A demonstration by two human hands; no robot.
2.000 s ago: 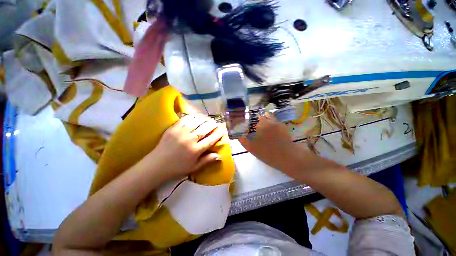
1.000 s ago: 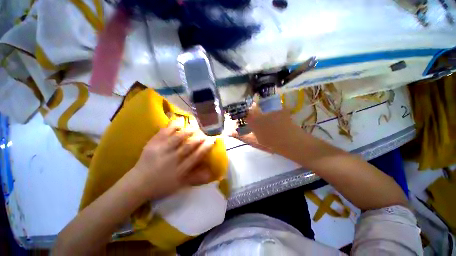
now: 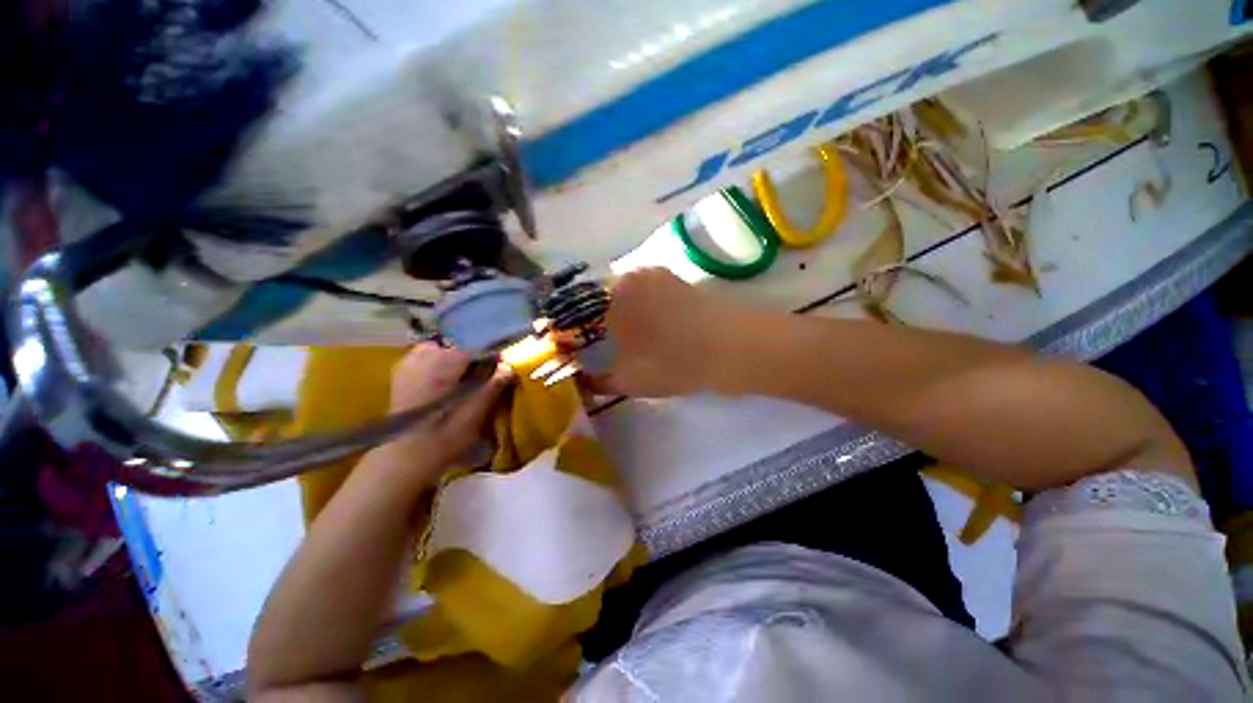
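The mustard fabric point(image 3: 502, 604) with a white panel point(image 3: 533, 529) runs from under the needle area down over the table's front edge. My left hand point(image 3: 447, 398) is on the mustard fabric just left of the lit needle area, its fingers partly hidden behind the chrome guard point(image 3: 206, 460). My right hand point(image 3: 660, 337) is right beside the presser foot point(image 3: 574, 313), fingers bent; its fingertips are hidden, so I cannot tell whether it holds anything. The white sewing machine head point(image 3: 605, 83) with JACK lettering is above my hands.
A green loop handle point(image 3: 726, 236) and a yellow loop handle point(image 3: 801, 199) lie right of my right hand. Stringy beige-brown scraps point(image 3: 948, 192) lie further right. A navy thread tassel point(image 3: 138, 110) hangs at the upper left. The table's silver edging point(image 3: 783, 481) runs in front.
The view has moved closer to the machine and tilted. My left hand has moved from atop the folded mustard fabric in to the needle area. The fabric hangs narrower, and the loop handles now show clearly.
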